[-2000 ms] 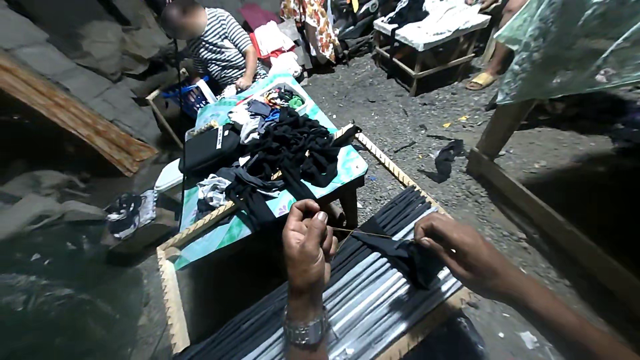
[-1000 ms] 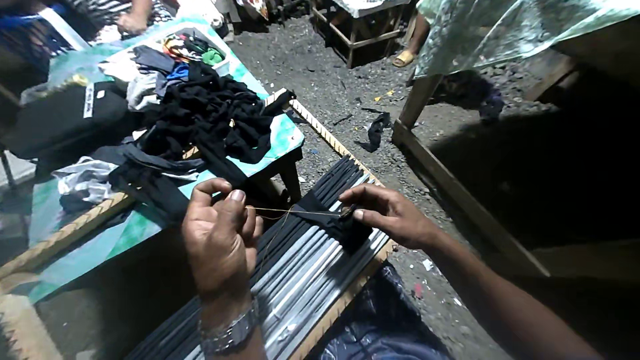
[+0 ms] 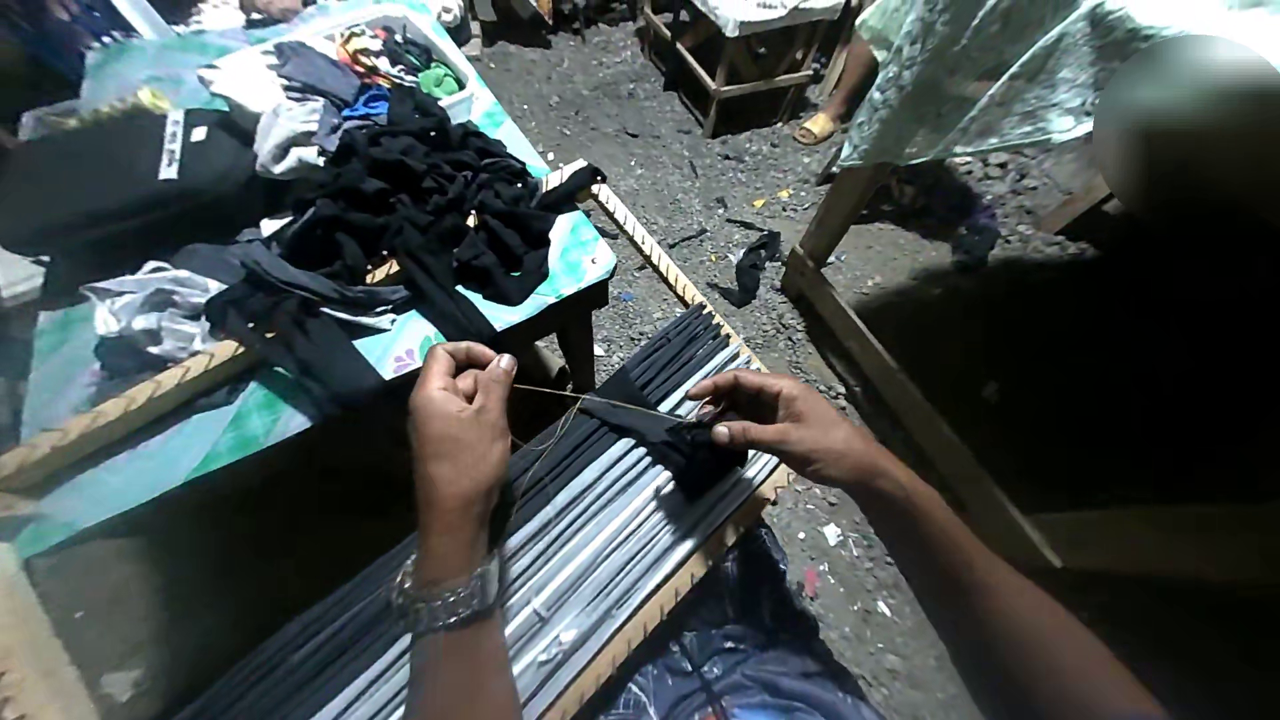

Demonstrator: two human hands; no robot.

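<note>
A thin tan thread (image 3: 625, 402) is stretched between my two hands, with a loose loop hanging from it. My left hand (image 3: 465, 430), with a metal watch at the wrist, pinches one end between thumb and finger. My right hand (image 3: 785, 425) holds the other end near a bunched piece of black cloth (image 3: 650, 430); what else lies in its fingertips is too small to tell. Beneath both hands, black and grey fabric strips (image 3: 590, 510) run side by side, stretched along a wooden frame (image 3: 665, 600) with notched or pegged edges.
At the left, a table with a green and white cover (image 3: 270, 430) bears a heap of black cloth strips (image 3: 430, 190), a black case (image 3: 120, 180) and a white tray (image 3: 460, 100) of coloured scraps. Wooden framing (image 3: 900, 400) stands at the right. A person's sandaled foot (image 3: 817, 128) is farther back.
The view has shifted down and closer to the table's cloth heap since two seconds ago. My right hand has come down close to the black cloth, with the thread still between my hands.
</note>
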